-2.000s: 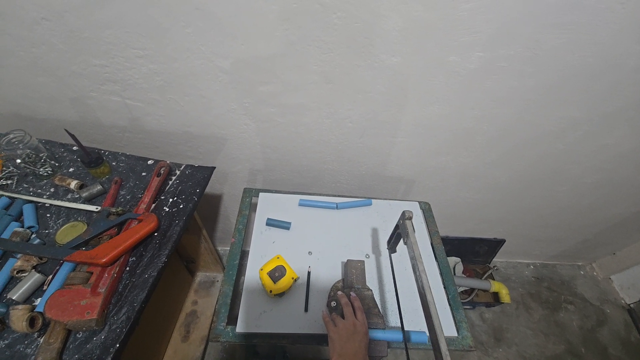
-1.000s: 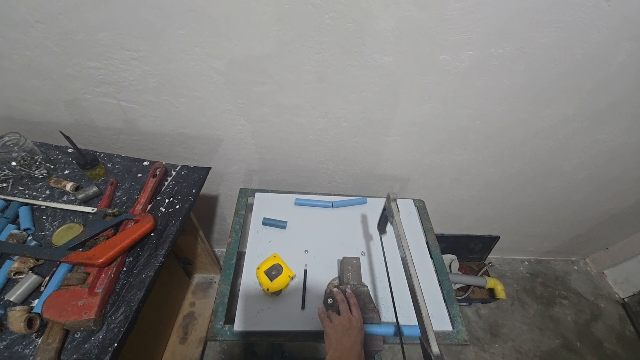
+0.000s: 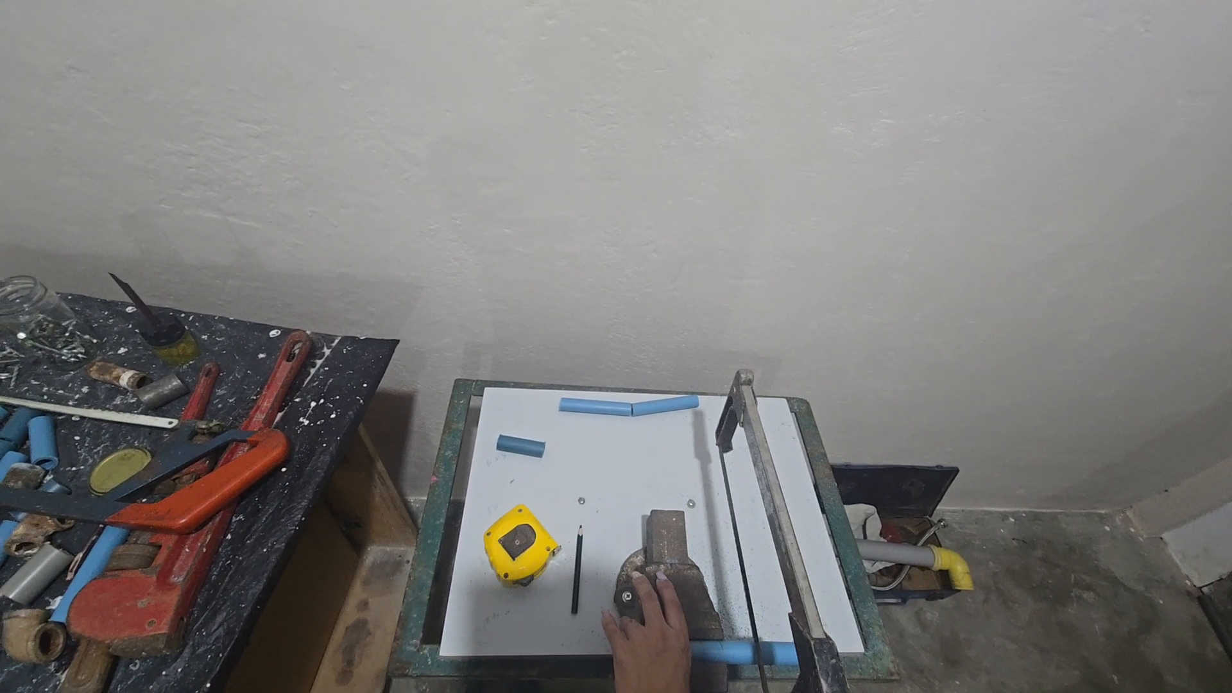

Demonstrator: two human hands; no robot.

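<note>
My left hand (image 3: 652,635) rests on top of the metal bench vise (image 3: 674,568), fingers spread over its body. From the vise's right side a blue plastic pipe (image 3: 739,653) sticks out along the near edge of the white board. A hacksaw (image 3: 778,500) stands over the pipe, its blade crossing it close to the vise; its near end runs out at the bottom of the view. My right hand is out of view. Left of the vise lie a black pencil (image 3: 577,570) and a yellow tape measure (image 3: 520,545).
Short blue pipe pieces (image 3: 597,407) lie at the white board's (image 3: 616,462) back. On the black table (image 3: 346,371) at left are a red pipe wrench (image 3: 135,602), an orange-handled hacksaw (image 3: 217,486) and fittings. An open toolbox (image 3: 900,486) sits on the floor at right.
The hacksaw has shifted back and forth over the blue pipe, its far end standing farther back a second ago than two seconds ago. My left hand stays on the vise.
</note>
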